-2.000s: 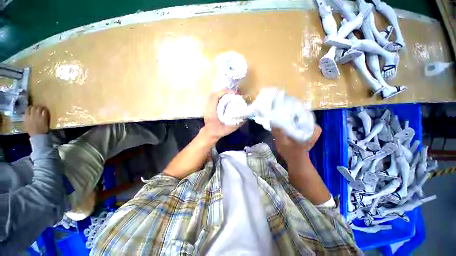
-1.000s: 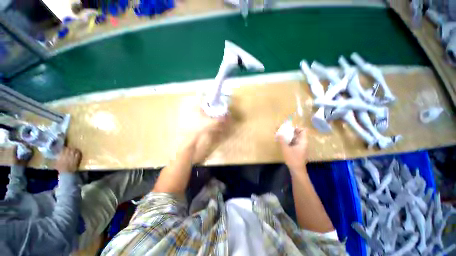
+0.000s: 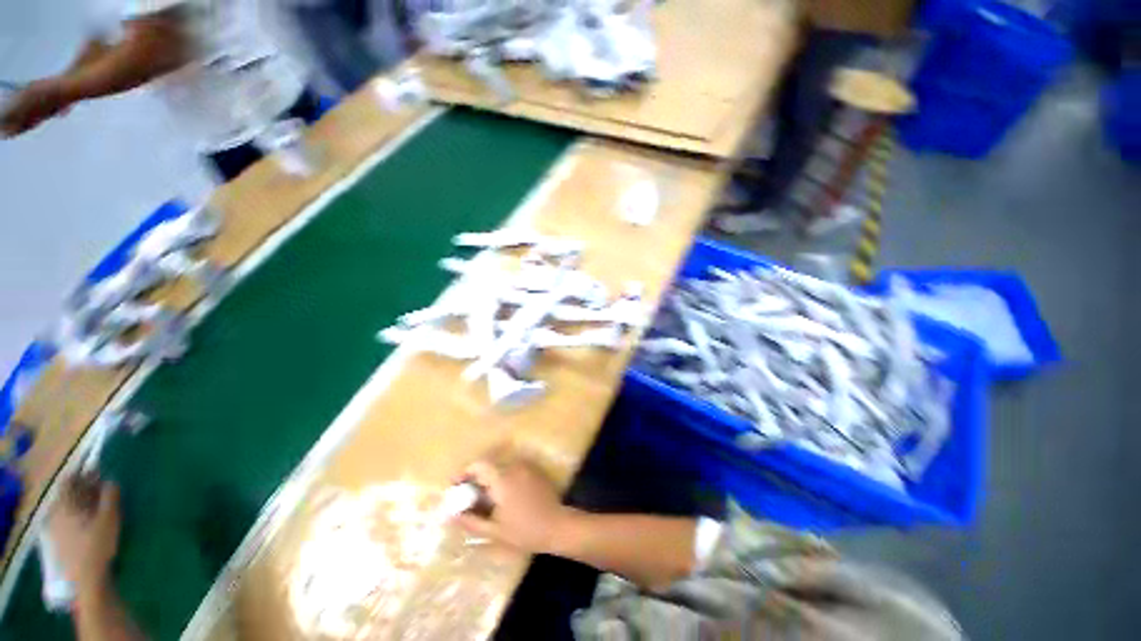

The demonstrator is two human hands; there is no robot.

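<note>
My right hand point(image 3: 513, 503) is closed around a small white bottle point(image 3: 461, 498) low over the bench ledge point(image 3: 413, 438). At the far left, a blurred hand, apparently my left hand point(image 3: 83, 523), reaches over the green belt point(image 3: 300, 288). Pale shapes lie beside its wrist and beyond its fingers; whether it grips them cannot be told. A loose pile of light-grey arms point(image 3: 526, 313) lies on the ledge, some ends over the belt.
A blue crate point(image 3: 926, 507) full of grey arms stands right of the ledge. A white teardrop piece point(image 3: 638, 200) lies beyond the pile. More grey parts point(image 3: 138, 294) are heaped across the belt. Another person's arm point(image 3: 113, 69) is top left; a stool point(image 3: 872, 92) stands top right.
The view has swung to the right. My right hand still holds the bottle. The unit with the upright foot, held in my left hand before, is no longer clearly seen.
</note>
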